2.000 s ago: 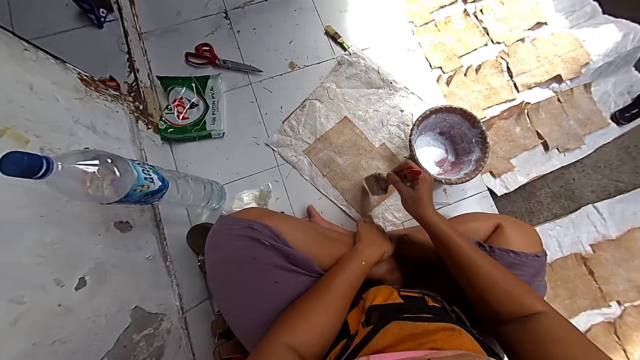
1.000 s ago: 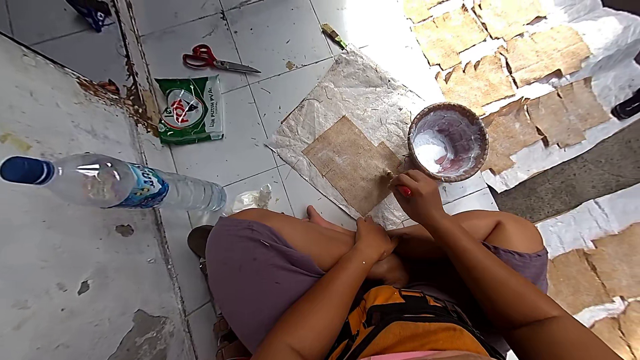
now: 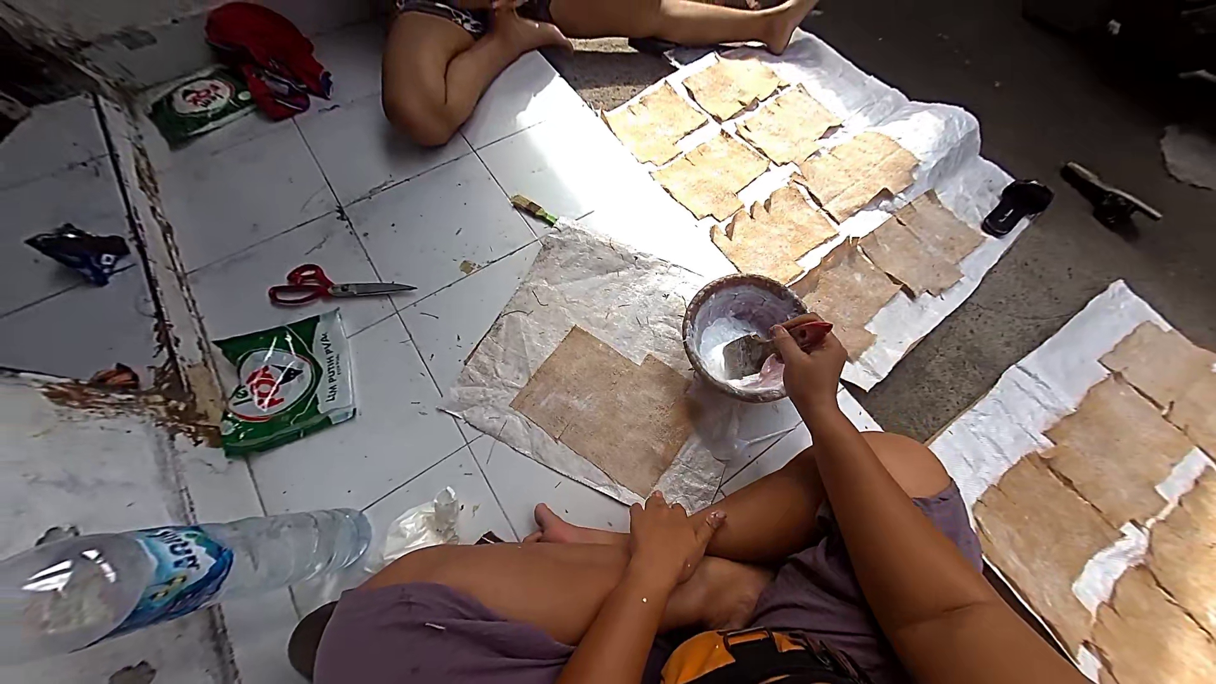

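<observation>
My right hand (image 3: 812, 366) grips the red handle of a flat paintbrush (image 3: 746, 355), whose bristles dip into white paste in a round bowl (image 3: 696, 328). Left of the bowl, a brown fibrous sheet (image 3: 603, 408) lies on a wrinkled whitish sheet (image 3: 589, 285) on the tiles. My left hand (image 3: 670, 537) rests by my crossed legs, just below the whitish sheet's near edge, fingers apart and holding nothing that shows.
Red-handled scissors (image 3: 332, 287), a green glue packet (image 3: 285, 380) and a green-handled brush (image 3: 534, 209) lie on the tiles. A plastic bottle (image 3: 275, 549) is at lower left. Brown sheets (image 3: 860, 176) cover white cloth at right. Another person's leg (image 3: 427, 76) is at the top.
My right hand has moved the brush from the brown sheet to the bowl, and its bristles are now in the paste. The view has shifted, showing another person's legs at the top.
</observation>
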